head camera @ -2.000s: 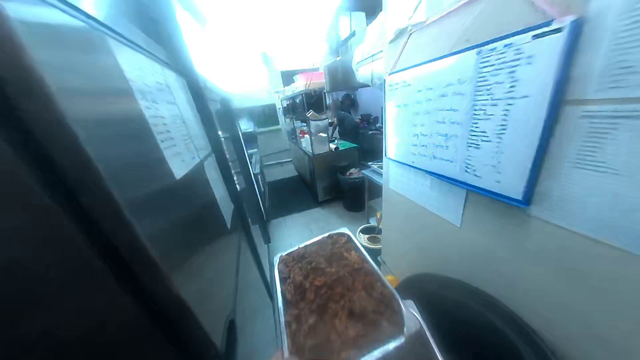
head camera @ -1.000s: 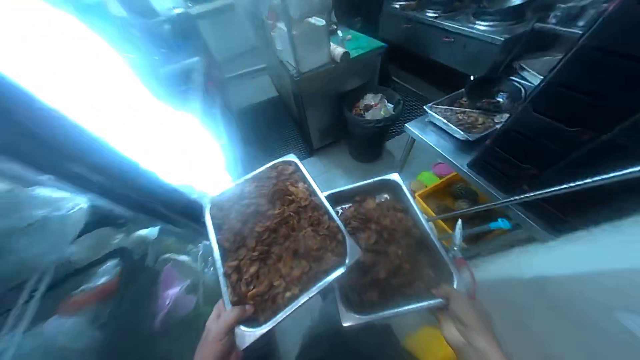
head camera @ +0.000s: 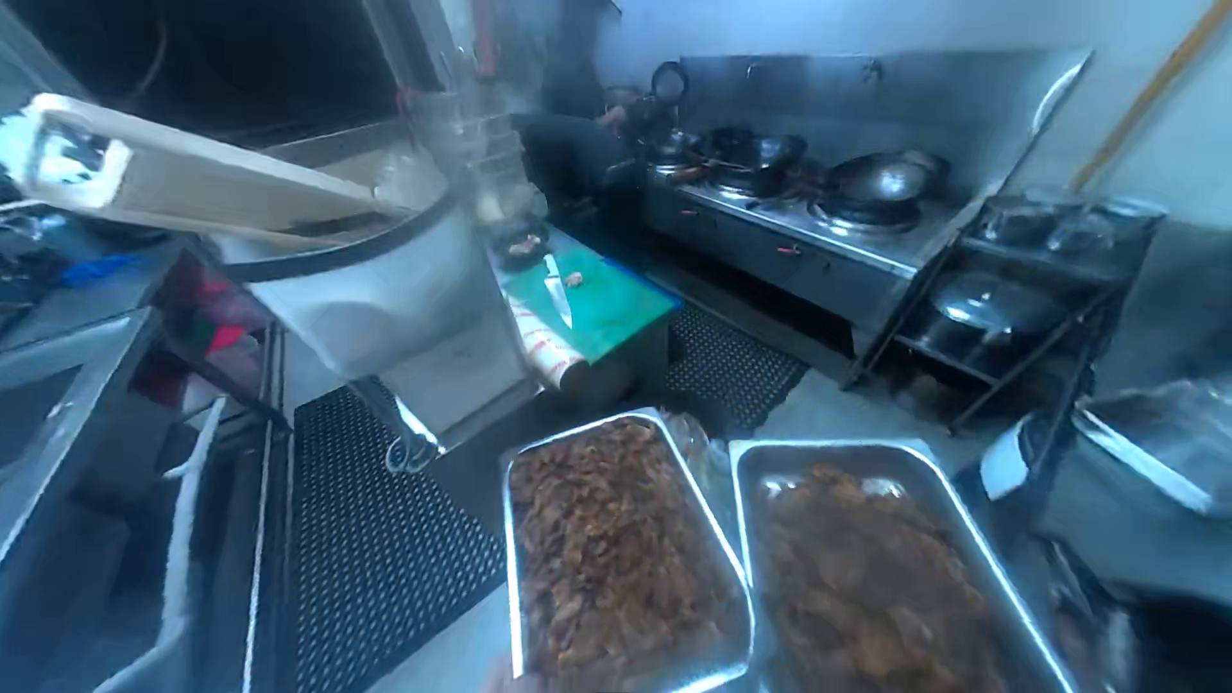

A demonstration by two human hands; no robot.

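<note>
A rectangular metal pan (head camera: 513, 577) full of chopped brown cooked meat sits low in the middle of the view. A blurred bit of my left hand (head camera: 500, 674) shows at its lower left corner, holding it. Just right of it, its rim touching or nearly touching, is a second metal pan (head camera: 996, 568); brown food in sauce covers most of it, with bare metal at the far end. My right hand is out of the frame, so its hold on this pan is hidden. Both pans are level and held up above the floor.
A green cutting board (head camera: 616, 313) with a knife (head camera: 558, 298) lies on a counter ahead. Woks (head camera: 881, 183) stand on a stove behind. A person (head camera: 577, 106) is near the stove. Black perforated mats (head camera: 375, 539) cover floor. A metal rack (head camera: 1020, 279) stands right, a large bin-like container (head camera: 375, 308) left.
The view has swung and moved forward, nearer the green board and stove. Both pans are still side by side, now more upright in view. My right hand has left the frame.
</note>
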